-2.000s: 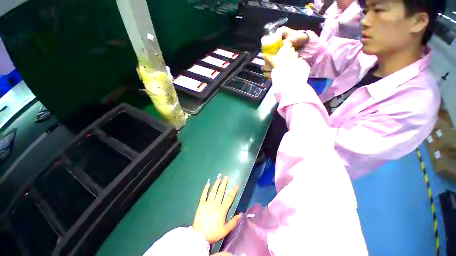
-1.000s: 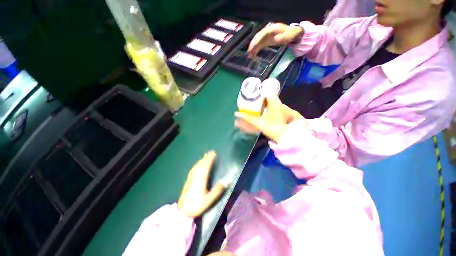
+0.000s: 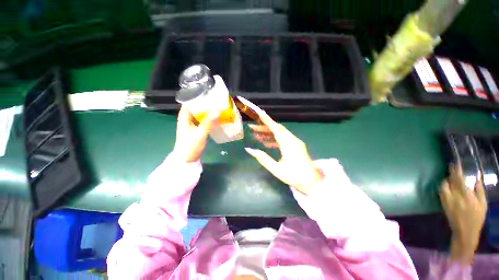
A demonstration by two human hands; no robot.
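Note:
My left hand [image 3: 191, 131] is closed around a whitish plastic bottle [image 3: 230, 131] with a yellow band and a clear grey top. The bottle is tilted above the bench, its top towards the upper left. My right hand [image 3: 287, 153] is just right of the bottle, with thumb and fingers apart. A small dark brown patch shows between its blurred upper fingertip and the bottle; I cannot make out what it is. Nothing shows between its thumb and fingers.
Stacked black slotted trays [image 3: 257, 98] lie behind the bottle on the green bench [image 3: 350, 164]. Another black tray [image 3: 54, 158] is at left, by white strips [image 3: 98, 100]. A yellow-wrapped pole [image 3: 402, 52], white-faced units [image 3: 451, 76] and a neighbour's hand [image 3: 465, 210] are at right. A blue stool [image 3: 54, 240] is lower left.
The view has swung left to face the bench. The bottle has passed from my right hand to my left hand, which has risen off the bench. My right hand is apart from the bottle.

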